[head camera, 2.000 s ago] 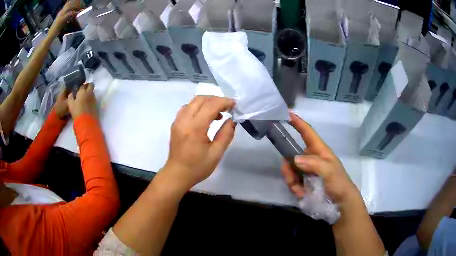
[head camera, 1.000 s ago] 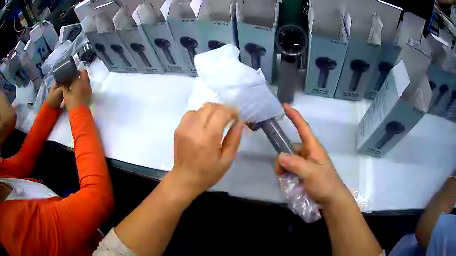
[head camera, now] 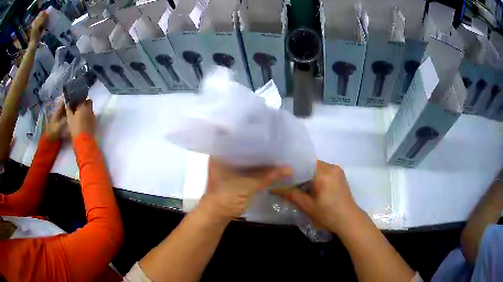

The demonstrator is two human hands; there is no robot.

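The white wrapping (head camera: 248, 124) is blurred and covers the head of the fan, which is hidden now. My left hand (head camera: 234, 184) is under the lower left of the wrapping, partly covered by it; its fingers are blurred against the wrapping's lower edge. My right hand (head camera: 320, 198) is closed around the handle end just below the wrapping. A clear plastic bag (head camera: 314, 228) hangs crinkled below my right hand.
Open retail boxes (head camera: 344, 69) stand in rows at the back. One box (head camera: 422, 118) stands nearer at right. A standing fan (head camera: 303, 71) is by the green post (head camera: 304, 15). A worker's orange sleeve (head camera: 96, 184) is at left; another person's arm (head camera: 485, 220) is at right.
The wrapped fan has moved lower and the handle no longer shows. My left hand has gone under the wrapping, and my hands are closer together. The neighbour's hands have moved slightly.
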